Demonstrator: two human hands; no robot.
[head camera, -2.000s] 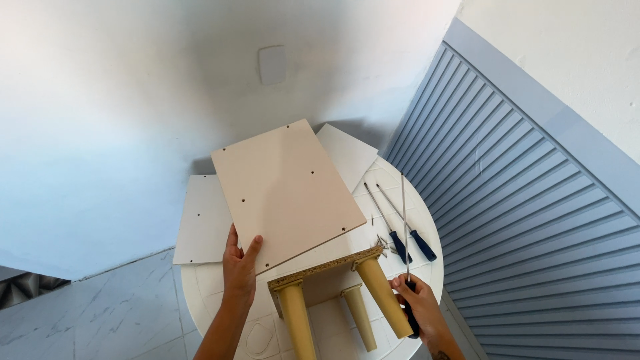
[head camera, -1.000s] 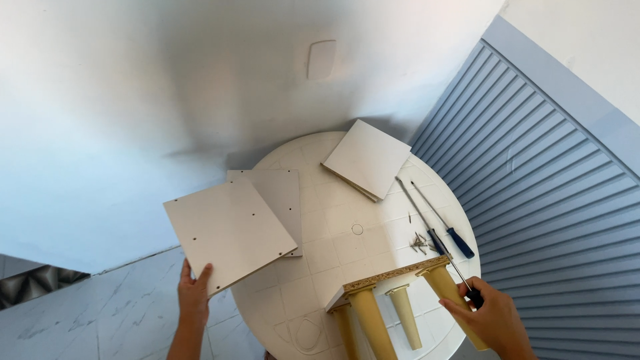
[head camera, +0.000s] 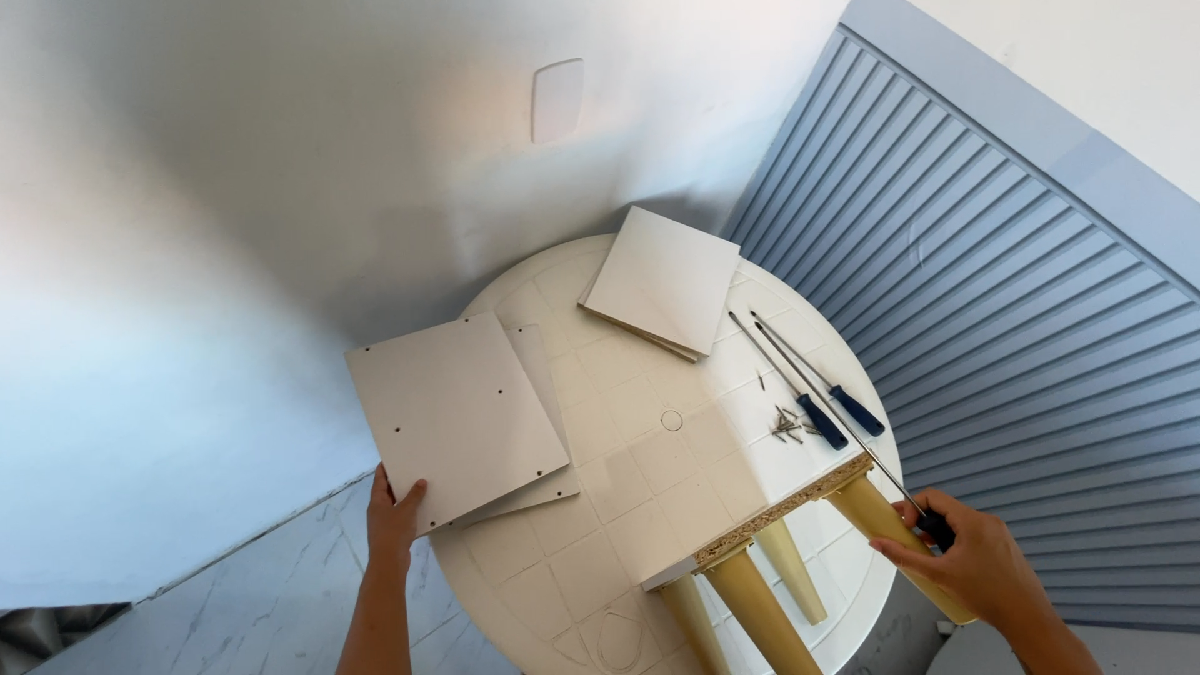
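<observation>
My left hand grips the lower corner of a white drilled panel, which lies over a second drilled panel at the table's left. My right hand holds a screwdriver by its black handle, the long shaft pointing up and left; its fingers also touch a tapered yellow leg. That leg belongs to a chipboard panel with several legs, standing at the near right. Two screwdrivers with blue handles lie beside a small pile of screws.
Smaller white panels lie stacked at the back of the round white plastic table. A wall with a blank cover plate rises behind it, and blue slatted panelling stands close on the right. Marble-like floor tiles show at left.
The drilled panel in my left hand has moved from above the table's middle to its left side, over the other drilled panel. My right hand still holds the screwdriver beside the leg.
</observation>
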